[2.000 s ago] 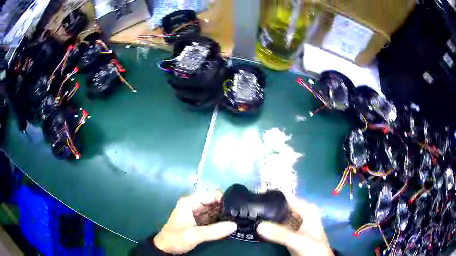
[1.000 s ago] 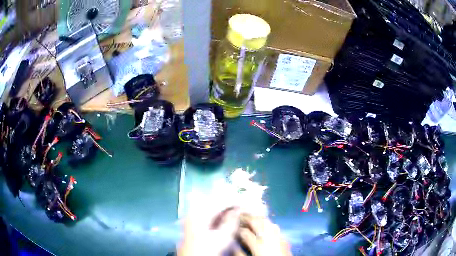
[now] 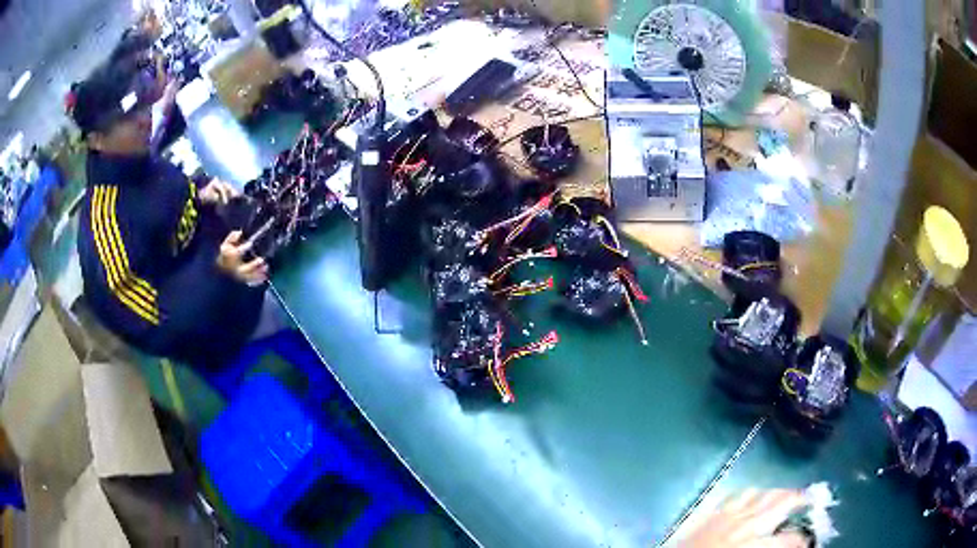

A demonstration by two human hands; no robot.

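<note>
What appears to be my left hand (image 3: pixel 745 519) is at the bottom right, blurred and cut off by the lower edge. A small dark patch shows by its fingers, but whether it holds anything cannot be told. My right hand is not in view. Two short stacks of black round units with silver-grey boards on top, one (image 3: pixel 758 324) and the other (image 3: pixel 823 375), stand side by side beyond the hand. Wired black units (image 3: pixel 468 332) with red, yellow and white leads are massed at the centre left of the green bench (image 3: pixel 600 450).
A person (image 3: pixel 161 246) sits at left, holding a small tool. A black upright tool (image 3: pixel 371 214) hangs on a cable. A metal box (image 3: pixel 656 161), fan (image 3: pixel 691 54), bluish plastic bag (image 3: pixel 758 203) and yellow-lidded bottle (image 3: pixel 911 289) stand behind. Blue stool (image 3: pixel 268 450) and open carton (image 3: pixel 118 428) are below left.
The view has swung left, bringing the seated person and stool in. Both hands held a black round unit earlier; now only one hand shows, at the lower right edge.
</note>
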